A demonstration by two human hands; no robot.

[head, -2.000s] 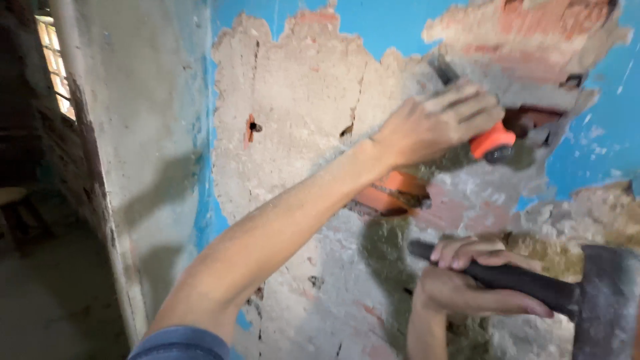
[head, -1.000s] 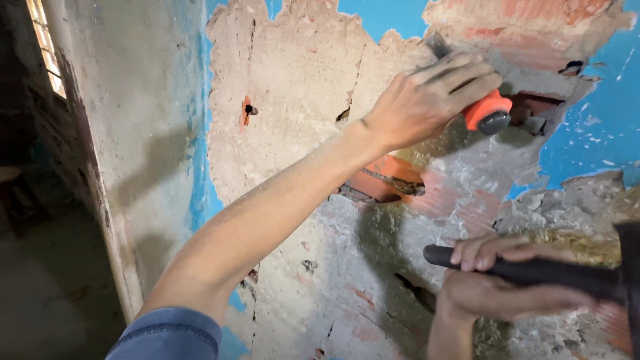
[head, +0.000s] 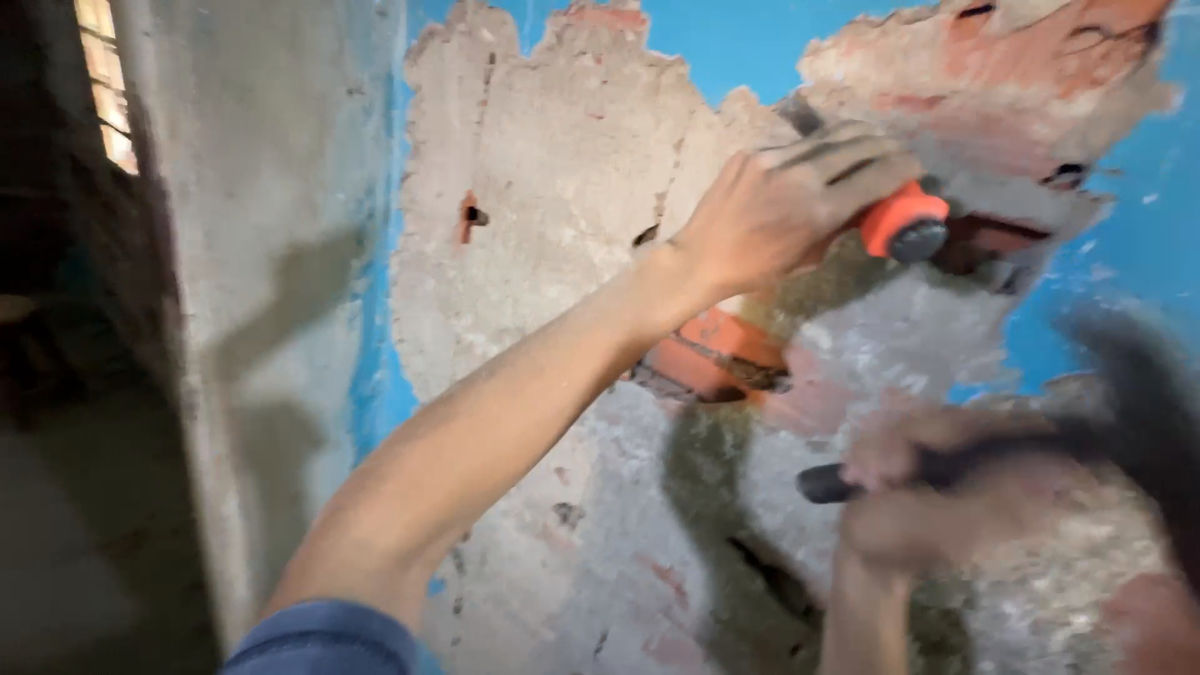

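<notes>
My left hand (head: 797, 202) is closed around a chisel (head: 905, 223) with an orange and black handle. The chisel's dark metal end shows above my knuckles, against the wall; its tip cannot be made out. Lower right, my right hand (head: 937, 497) grips the black handle of a hammer (head: 1139, 412), whose dark head is blurred at the right edge. Both hands are in front of a wall (head: 553, 159) with its blue paint and plaster partly broken away. Below my left wrist, orange hollow brick (head: 717, 352) shows in a broken opening.
Another hole (head: 994, 239) lies just right of the chisel handle. Blue paint (head: 1144, 244) remains on the right. A grey wall edge (head: 253, 281) stands at the left, beyond it a dark space with a bright window opening (head: 105, 84) and a stool (head: 19, 309).
My right hand and the hammer are moving and blurred; the hammer head shows higher than one second ago. My left hand stays on the chisel at about the same place on the wall.
</notes>
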